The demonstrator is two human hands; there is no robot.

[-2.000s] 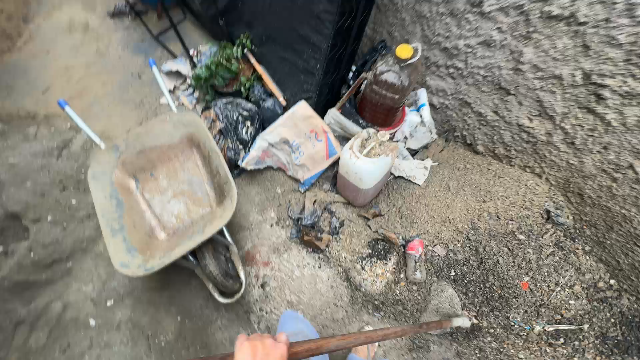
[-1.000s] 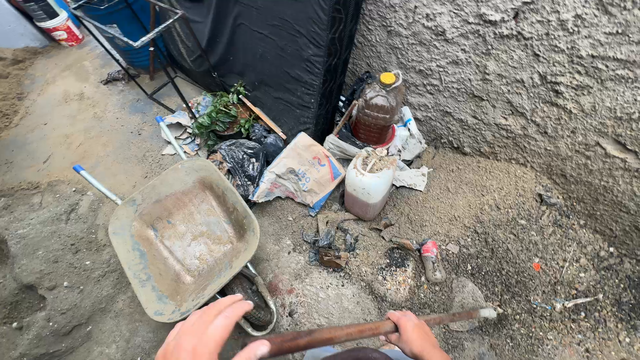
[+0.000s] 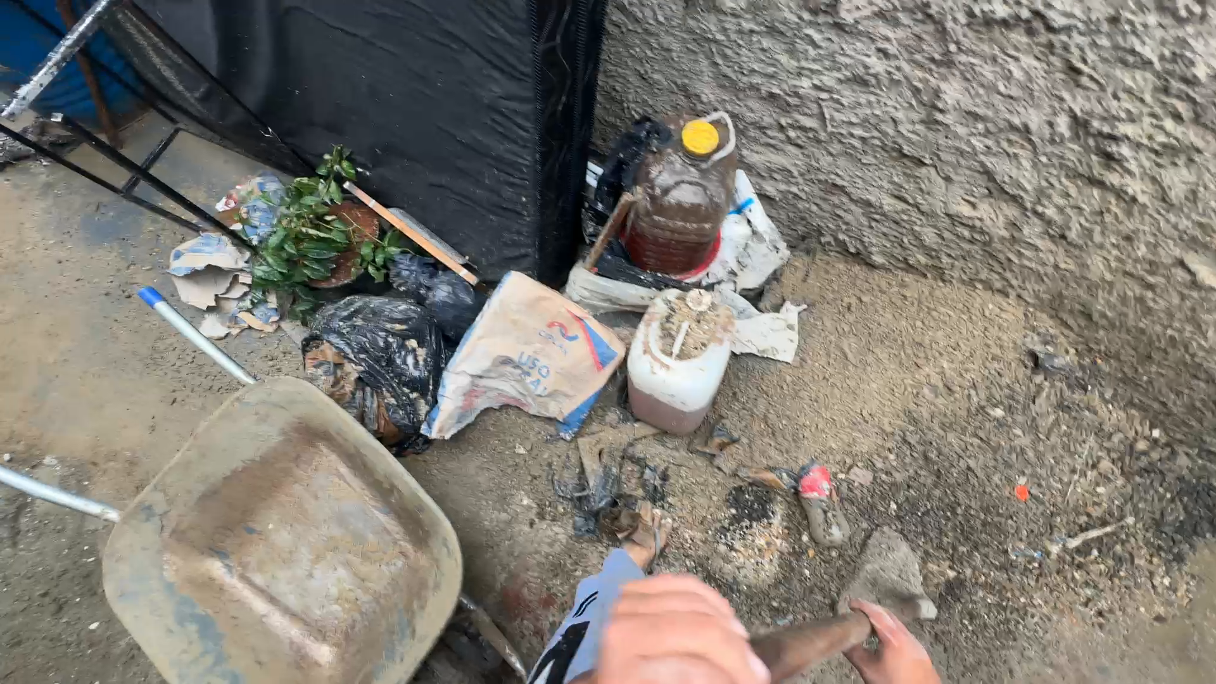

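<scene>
Low in the view, my left hand (image 3: pixel 679 627) is blurred, its fingers curled at the near end of a wooden handle (image 3: pixel 807 646). Farther along the same handle, my right hand (image 3: pixel 893 646) grips it from the right side. The handle's far end lies near a grey stone (image 3: pixel 888 575); whether a tool head is fitted is hidden. To the left stands a dirty metal wheelbarrow (image 3: pixel 304 541) with a scraped, muddy tray. A foot and part of a light blue garment (image 3: pixel 589 598) show beside my left hand.
A cut white plastic jug (image 3: pixel 679 366), a large plastic bottle (image 3: pixel 684 190) with yellow cap, a paper cement bag (image 3: pixel 532 351) and a black plastic bag (image 3: pixel 380 351) lie ahead. A rough wall (image 3: pixel 912 123) bounds the right; a black-covered object (image 3: pixel 408 114) stands behind. A small bottle (image 3: pixel 823 503) lies on gravelly ground.
Two seconds ago one hand showed on the handle; one second ago my left hand was spread beside it. Now that hand is curled, and the right one sits farther along. The view has shifted closer.
</scene>
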